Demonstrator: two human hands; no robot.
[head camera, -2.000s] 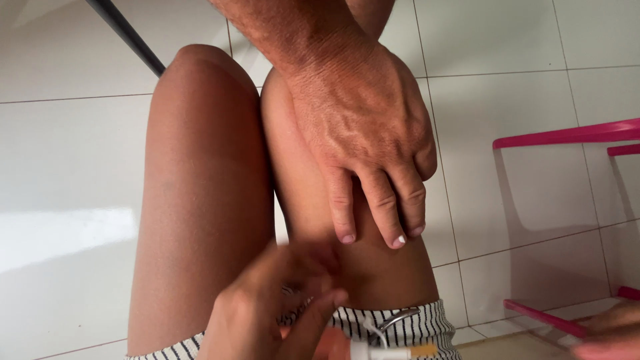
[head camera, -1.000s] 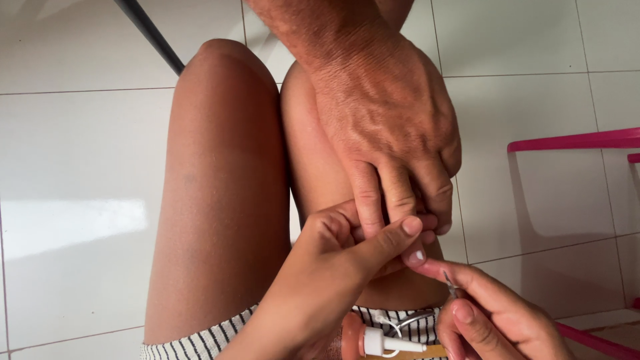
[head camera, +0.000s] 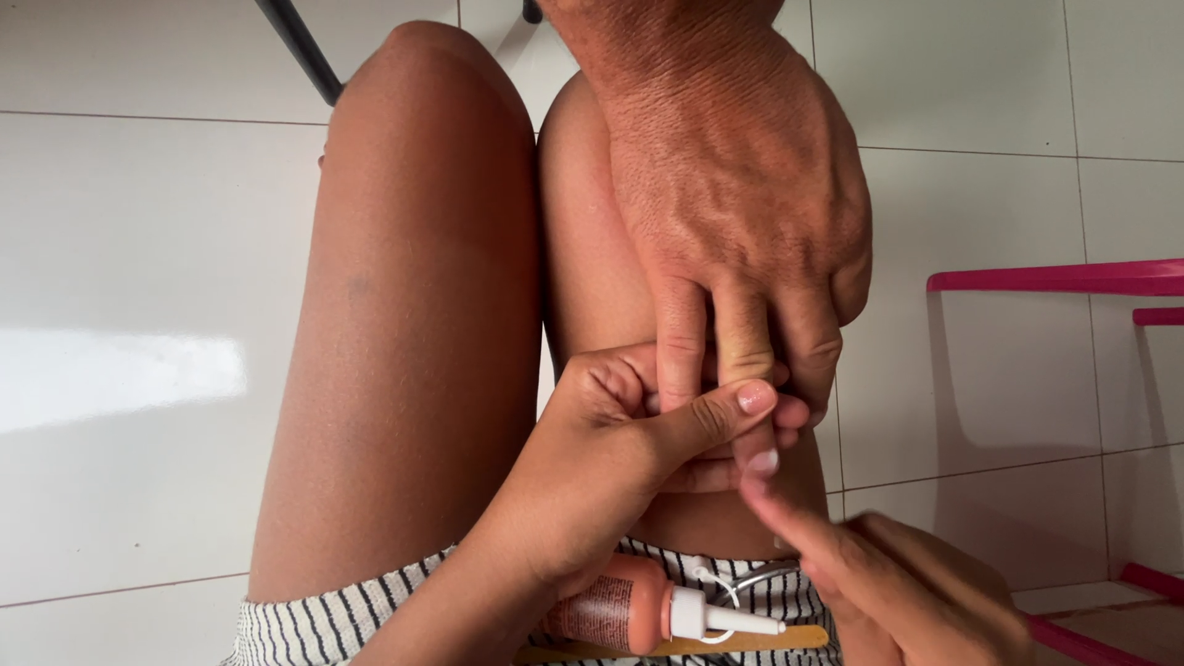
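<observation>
My left hand (head camera: 647, 425) grips a finger of another person's hand (head camera: 740, 203), its thumb pressed on top near the fingertip. That person's hand rests palm down over my thigh, with a white patch on the held finger's nail. My right hand (head camera: 897, 573), slightly blurred, touches the tip of that finger with a fingertip; whether it holds anything is hidden. Below my left wrist an orange bottle (head camera: 620, 606) with a white nozzle lies on striped shorts (head camera: 342, 610), beside a flat wooden stick (head camera: 805, 636) and a metal tool (head camera: 763, 575).
Pink plastic furniture legs (head camera: 1054, 277) stand at the right on the tiled floor (head camera: 120, 231). A dark metal leg (head camera: 301, 51) is at the top left, beyond my knees.
Two seconds ago the other person's hand lay untouched on my thigh; my left hand has since taken hold of its finger. A small thin item seen in my right fingers one second ago no longer shows.
</observation>
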